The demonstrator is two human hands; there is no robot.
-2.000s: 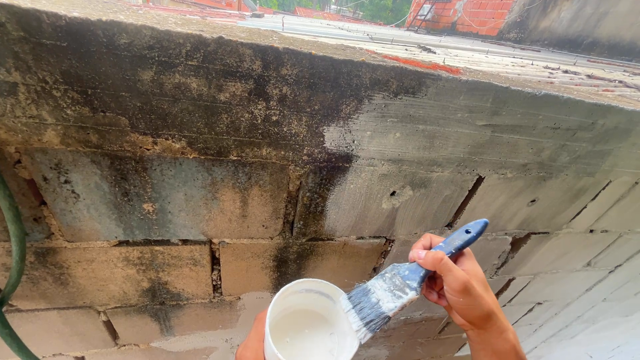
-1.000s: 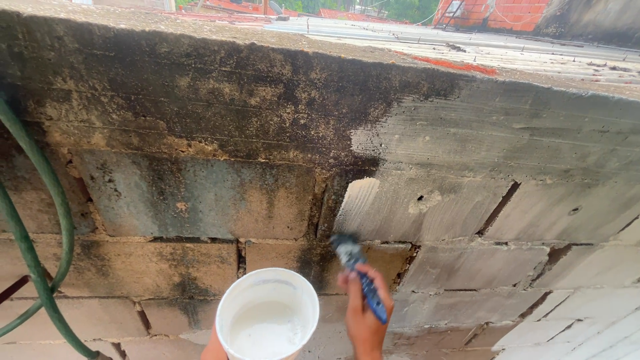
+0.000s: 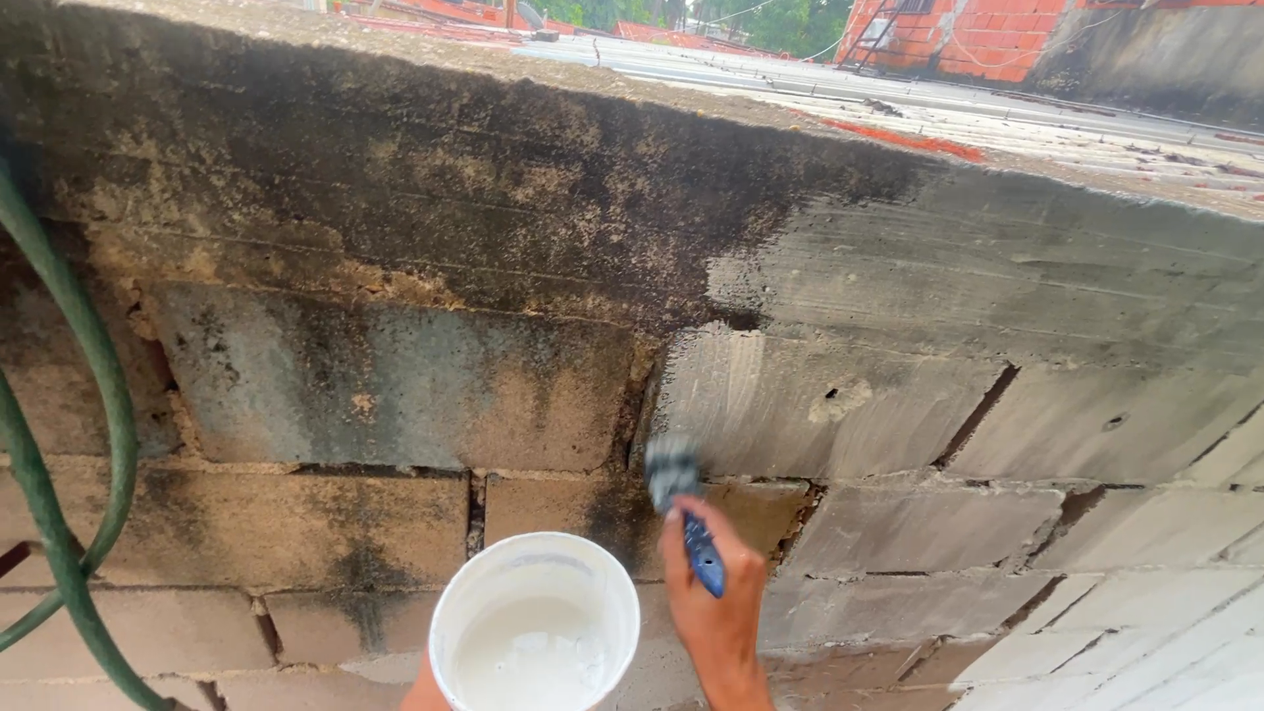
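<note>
My right hand (image 3: 719, 592) grips a paintbrush (image 3: 703, 553) by its blue handle, its blurred bristles against the block wall (image 3: 553, 395) at the lower left of a pale coated patch (image 3: 731, 395). To its left, my left hand (image 3: 420, 686) holds a white plastic tub (image 3: 452, 612) with white liquid (image 3: 533, 657) inside; most of that hand is hidden behind the tub. Left of the patch, the blocks are stained black and brown. The coated blocks on the right look grey to whitish.
A green hose (image 3: 111, 395) hangs in loops at the left. Along the top runs the wall's rough concrete edge (image 3: 632, 84), with a light corrugated roof (image 3: 790, 84) beyond it. Dark gaps (image 3: 976, 417) show between several blocks.
The brush has left the tub's rim and is on the wall. A fresh whitish streak, absent two seconds ago, has widened into a patch on the block beside the dark stain.
</note>
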